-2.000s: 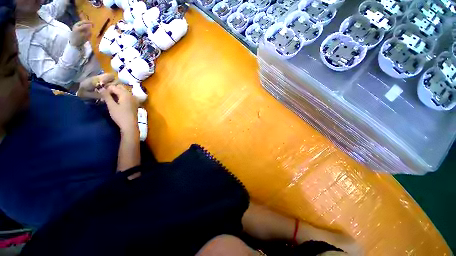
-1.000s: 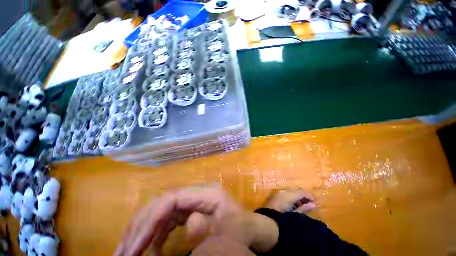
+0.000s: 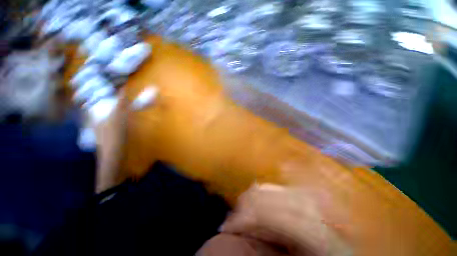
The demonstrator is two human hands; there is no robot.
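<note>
The frame is strongly blurred. Bare skin of my hands shows at the bottom centre, over the orange bench top point(image 3: 200, 135). A pale hand shape point(image 3: 280, 210) lies beside the end of a black sleeve, with a second skin patch below it at the frame's edge. Which hand is which, the finger positions and anything held cannot be made out. White camera housings point(image 3: 105, 107) are crowded at the upper left. One white housing point(image 3: 146, 97) lies a little apart to their right.
A stack of clear trays point(image 3: 320, 120) with round white-rimmed parts point(image 3: 285, 60) fills the upper right. A green surface point(image 3: 426, 185) lies beyond it at the right. A neighbour's forearm point(image 3: 110, 150) and dark blue clothing point(image 3: 40, 170) are close on the left.
The view has swung back left from the green belt and blue bin towards the neighbour and housings. The hands now appear as a blurred skin mass at bottom centre; their own movement is unclear.
</note>
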